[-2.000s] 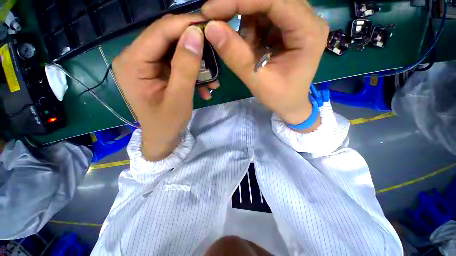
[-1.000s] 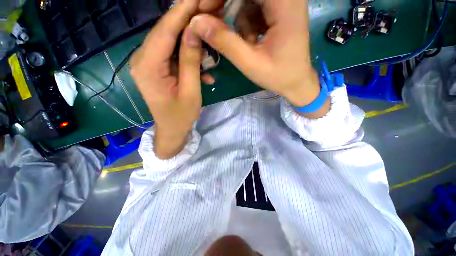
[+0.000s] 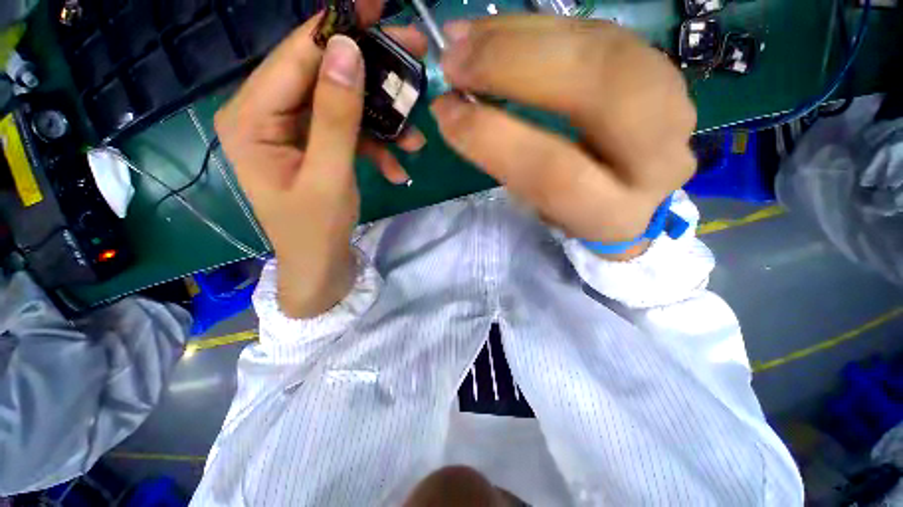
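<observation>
My left hand (image 3: 307,149) holds a black rounded-square housing (image 3: 394,89) with a shiny rim, tilted, above the green mat. A whitish piece shows inside the housing. A small dark and brassy part (image 3: 340,18) sits at its upper left, by my thumb, cut off by the frame's top. My right hand (image 3: 574,129), blurred, is just right of the housing, not touching it. It grips slim silver tweezers (image 3: 430,28) between thumb and fingers, their far end cut off by the top edge. A blue strap is on my right wrist.
A black blister tray (image 3: 149,64) lies at the upper left. A black bench unit (image 3: 64,188) with a red light stands at the left, beside white paper (image 3: 111,180). Several loose units (image 3: 699,40) lie at the upper right, near a blue hose (image 3: 840,94). Neighbours' sleeves (image 3: 84,386) show.
My right hand has moved away from the housing to the right and now shows the tweezers extended. My left hand has shifted left, and the housing's inside is more exposed. Fewer loose units are visible.
</observation>
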